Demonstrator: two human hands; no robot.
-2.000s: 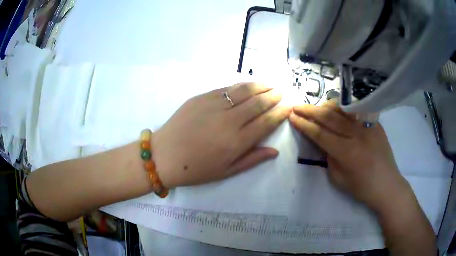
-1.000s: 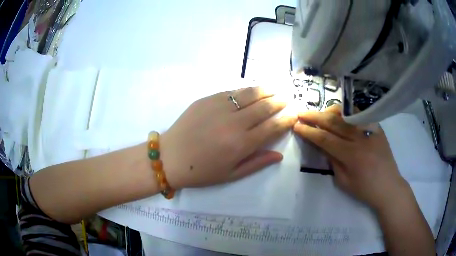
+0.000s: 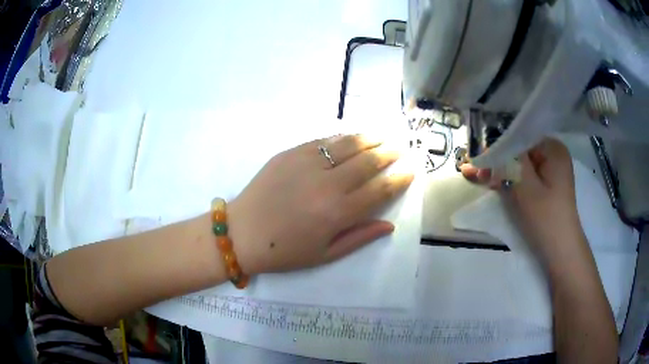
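A white fabric panel [image 3: 356, 281] lies flat on the table left of the needle. My left hand [image 3: 320, 202] rests flat on it, palm down, thumb apart, fingertips at the lit presser foot area [image 3: 430, 146]. My right hand [image 3: 537, 181] is right of the needle, fingers curled, fingertips beside the small metal parts. A pale fabric corner [image 3: 484, 215] lies over the bed plate [image 3: 445, 206] and runs to the underside of this hand; whether the fingers grip it is hidden. The sewing machine head [image 3: 491, 57] hangs above.
A dark slim tool [image 3: 605, 170] lies right of my right hand. A pale ribbed knob [image 3: 603, 99] is on the machine at the upper right. The printed ruler [image 3: 320, 327] runs along the front edge. White pieces [image 3: 43, 156] heap at the left, below clear plastic.
My right hand has moved right and its fingers have curled, away from my left fingertips. More of the bed plate and a pale fabric corner now show. My left hand stays nearly in place.
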